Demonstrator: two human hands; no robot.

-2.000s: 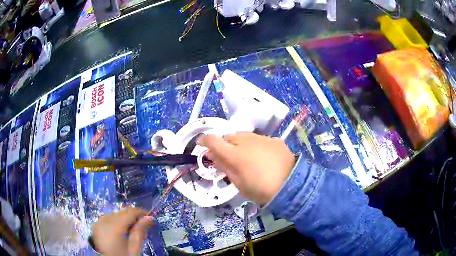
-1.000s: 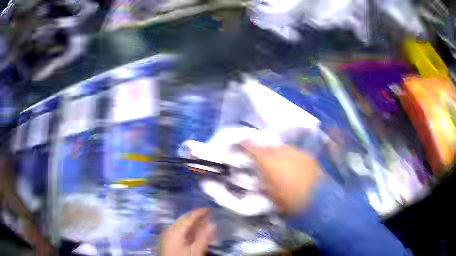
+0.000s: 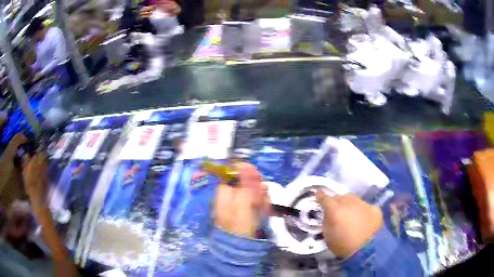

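The round white base (image 3: pixel 287 238) lies on the printed sheets, with its white angled bracket (image 3: pixel 357 167) behind it. The black sleeved cable (image 3: pixel 284 209) runs left from the base's centre hole. My left hand (image 3: pixel 241 203) is closed around the cable left of the base; yellow wire ends (image 3: pixel 219 171) stick out beyond its fingers. My right hand (image 3: pixel 349 222) lies on the right side of the base, fingertips by the centre ring (image 3: pixel 311 213). Blur hides whether it pinches anything.
Blue printed sheets (image 3: pixel 124 178) cover the bench. A dark belt (image 3: pixel 216 84) runs behind, with a pile of white units (image 3: pixel 398 65) at the upper right. An orange block (image 3: pixel 483 186) is at the right edge. Another person's arm (image 3: pixel 43 200) is at the left; more people stand beyond.
My left hand has moved up from the lower edge and taken hold of the black cable. The view has tilted up and swung left, so more of the belt shows. My right hand stays at the base.
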